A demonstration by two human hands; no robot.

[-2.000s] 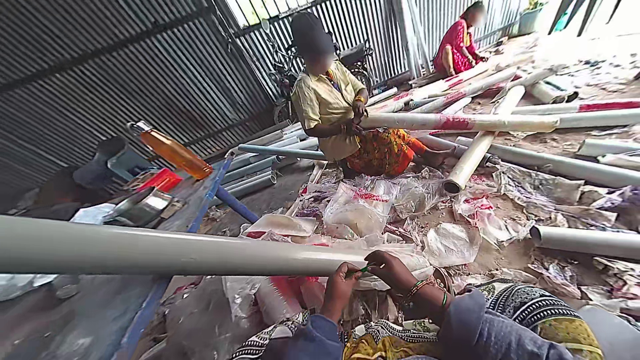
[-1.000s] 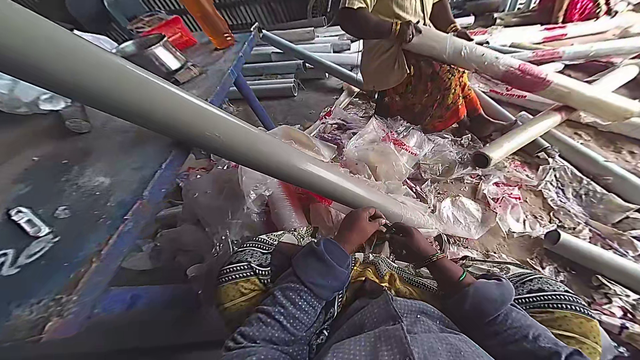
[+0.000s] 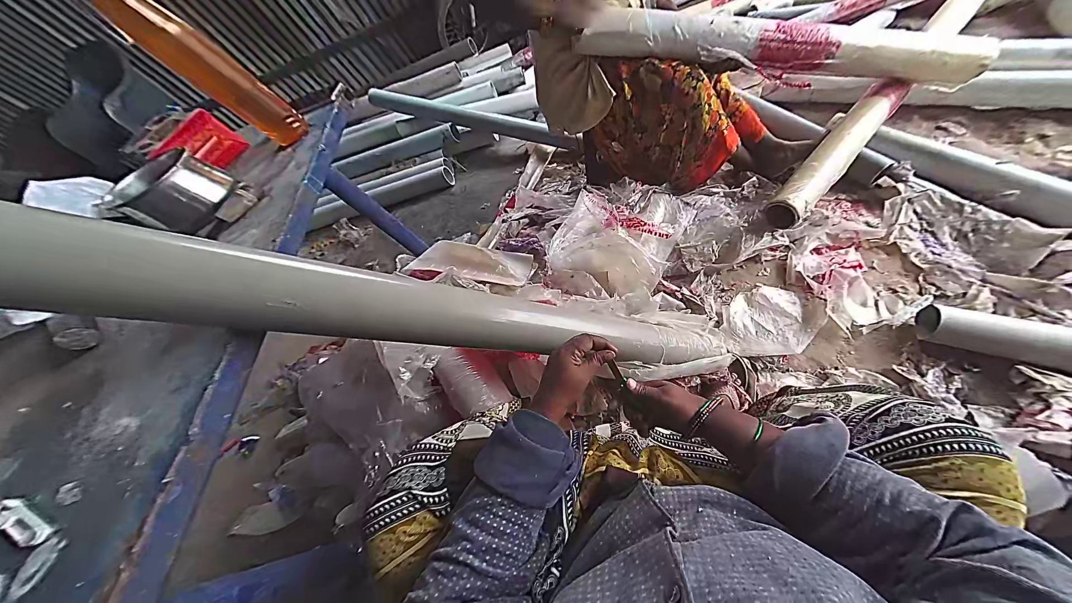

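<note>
A long grey plastic pipe slants across in front of me, and clear plastic film covers its right end. Just below the pipe near that end, my left hand has its fingers closed at the upper tip of a small, thin dark item. My right hand, with bangles at the wrist, grips the lower part of the same item. What the item is cannot be told. Both hands are above my lap, close together.
A co-worker in an orange patterned cloth sits ahead with a film-wrapped pipe. Torn plastic film litters the ground. More grey pipes lie behind a blue metal frame. A metal pot and a red basket stand left.
The view has tilted down and back up somewhat. My hands stay close together by the pipe's right end.
</note>
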